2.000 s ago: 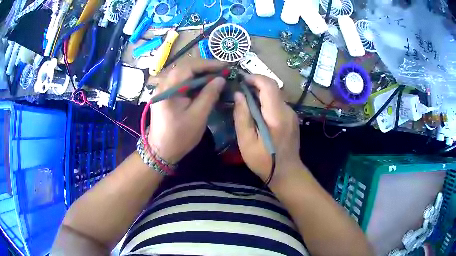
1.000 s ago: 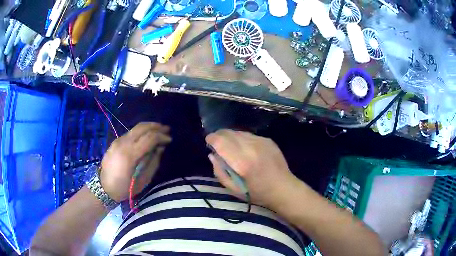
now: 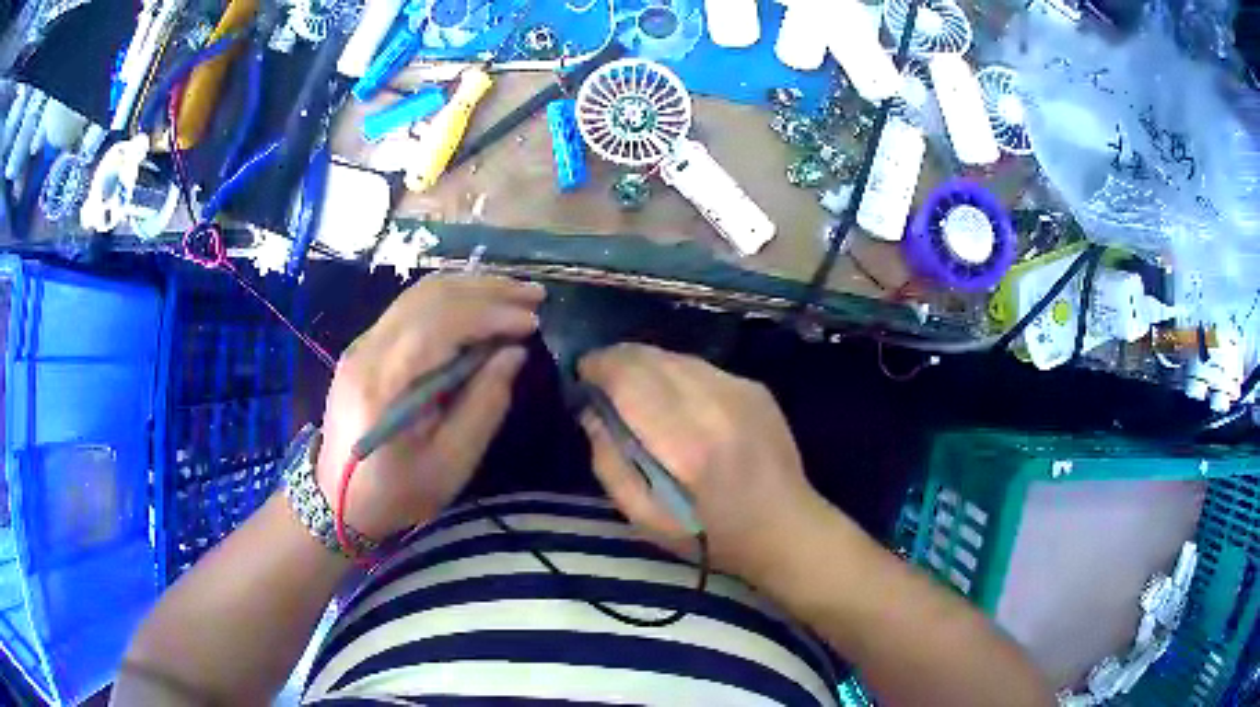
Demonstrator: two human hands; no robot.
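My left hand (image 3: pixel 422 401) is shut on a dark test probe (image 3: pixel 412 409) with a red lead. My right hand (image 3: pixel 698 449) is shut on another dark test probe (image 3: pixel 647 467) with a black lead. Both hands are over the lap, below the bench's front edge, and do not touch each other. The probe tips are hidden or too dark to tell. A white handheld fan housing (image 3: pixel 721 198) with a round grille lies on the bench. A small circuit board (image 3: pixel 632 189) lies beside its handle, and a blue battery cell (image 3: pixel 567 144) lies to its left.
A yellow-handled screwdriver (image 3: pixel 451 127) lies left of the battery. A purple solder reel (image 3: pixel 962 234), white fan parts, small boards and a clear plastic bag (image 3: pixel 1140 131) are at the right. A blue crate (image 3: pixel 83 470) stands left, a green crate (image 3: pixel 1016 477) right.
Both hands have come down from near the fan at the bench edge to over the lap. Since the middle frame, my left hand has moved up and right, closer to my right hand.
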